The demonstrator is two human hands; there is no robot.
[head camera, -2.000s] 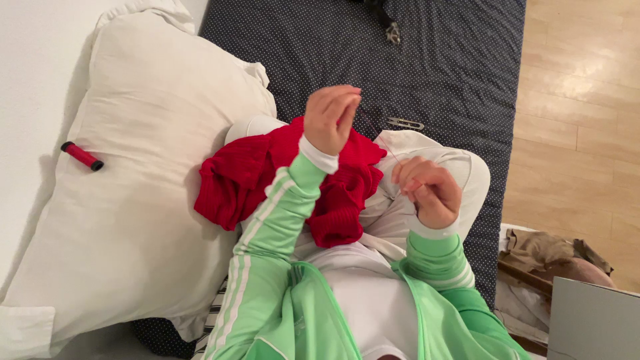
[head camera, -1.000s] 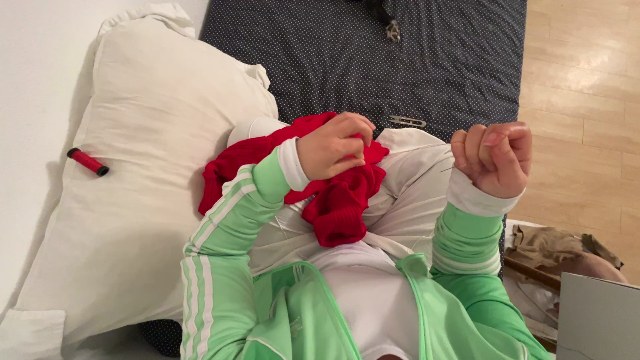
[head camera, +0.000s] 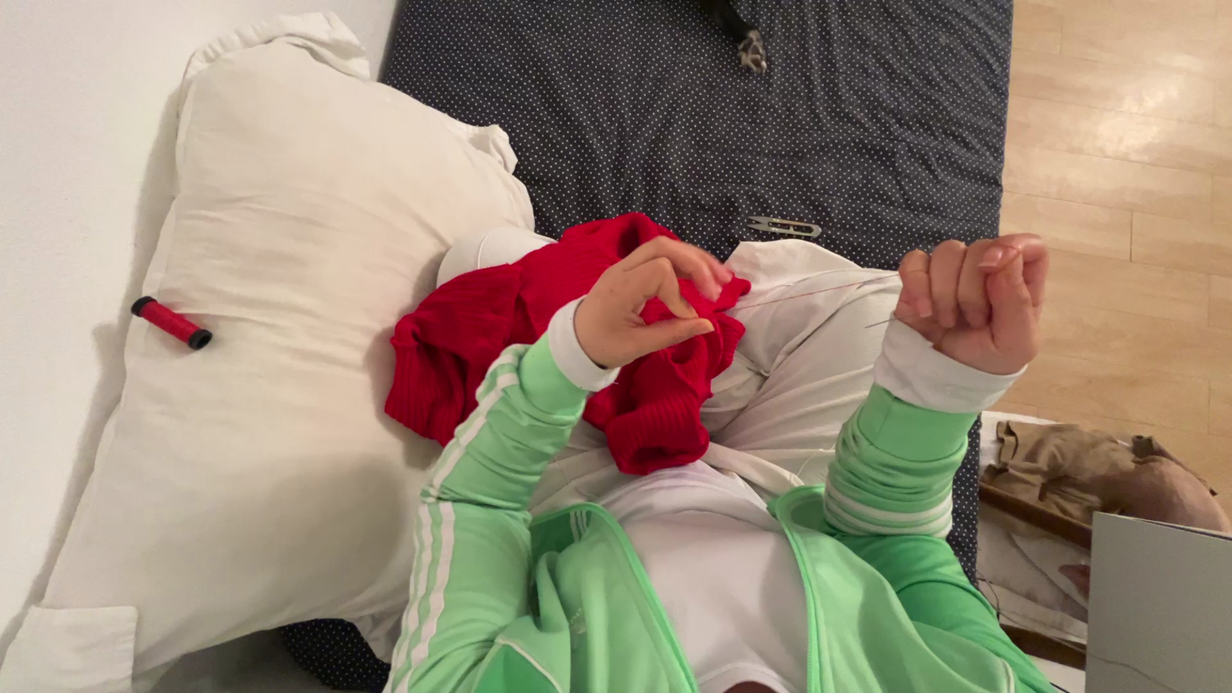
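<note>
A red ribbed knit garment lies bunched across the lap, over white trousers. Above its right part is my left hand, fingers curled and thumb near the forefinger; whether anything thin sits between them I cannot tell. To the right, my right hand is raised, closed on a thin reddish thread that runs back toward the garment. A fine dark line, possibly a needle, shows just left of the right wrist. Metal thread snips rest on the dotted bedding beyond the knee.
A red tube with black ends lies on a large white pillow against the wall. An animal's paw rests on the dark dotted sheet. At lower right are brown cloth and a pale grey panel.
My right hand has moved right, away from my left hand, compared with two seconds ago. My left hand has come down closer to my body, over the red knit. The snips have stayed put.
</note>
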